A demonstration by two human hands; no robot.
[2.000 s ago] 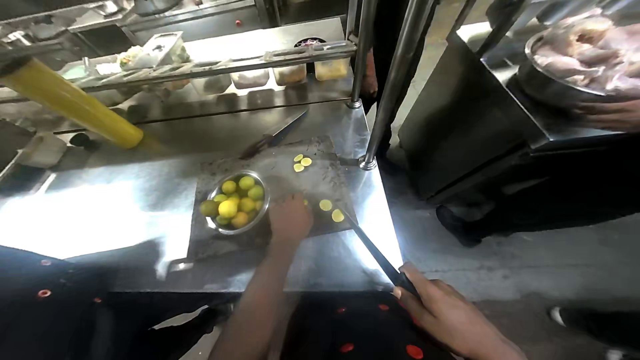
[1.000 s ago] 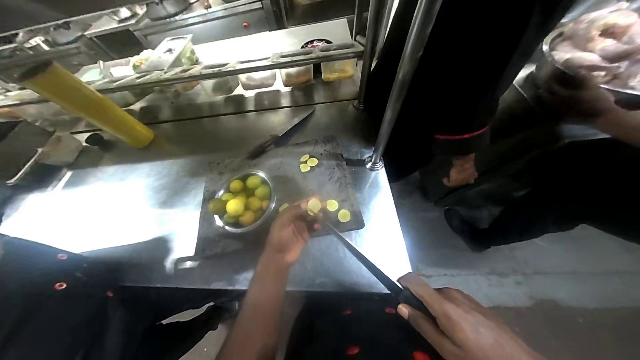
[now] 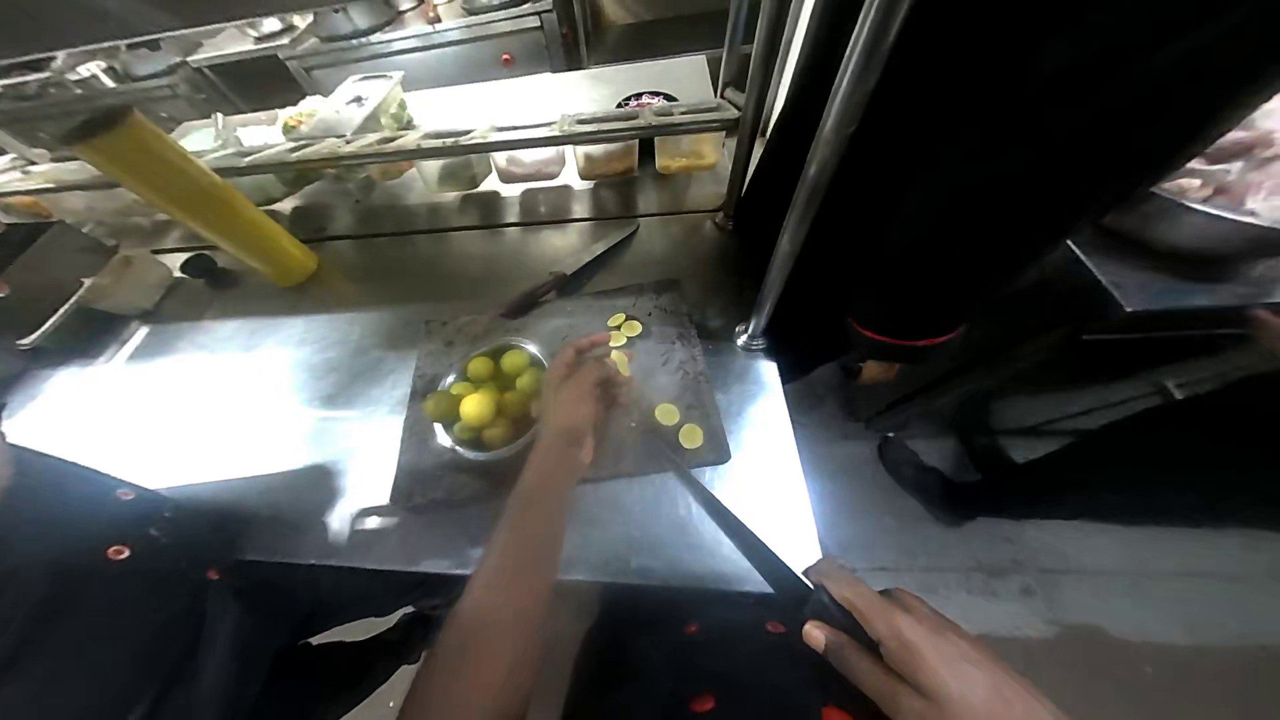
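My right hand (image 3: 890, 640) is closed round the black handle of a long kitchen knife (image 3: 735, 525), whose blade points up and left to the lower edge of a dark cutting board (image 3: 660, 380). Over the board, my left hand (image 3: 580, 390) is blurred, with a lime piece (image 3: 621, 362) at its fingertips; whether it grips the piece I cannot tell. Just left of that hand stands a round metal bowl (image 3: 487, 452) full of green and yellow limes (image 3: 478, 408). Cut lime pieces (image 3: 631, 327) lie near the fingertips, and two more (image 3: 667, 414) lie nearer the knife tip.
A second knife (image 3: 575, 272) lies behind the board on the steel counter (image 3: 360, 400). Farther back are a yellow cylinder (image 3: 200, 200) and a rail with food containers (image 3: 530, 163). A metal post (image 3: 820, 180) rises at the right corner. People in dark clothes stand left and right.
My left hand has moved from near the lime pieces by the knife tip up to the group farther back. A person at the right has come closer to the counter. The knife stays in my right hand.
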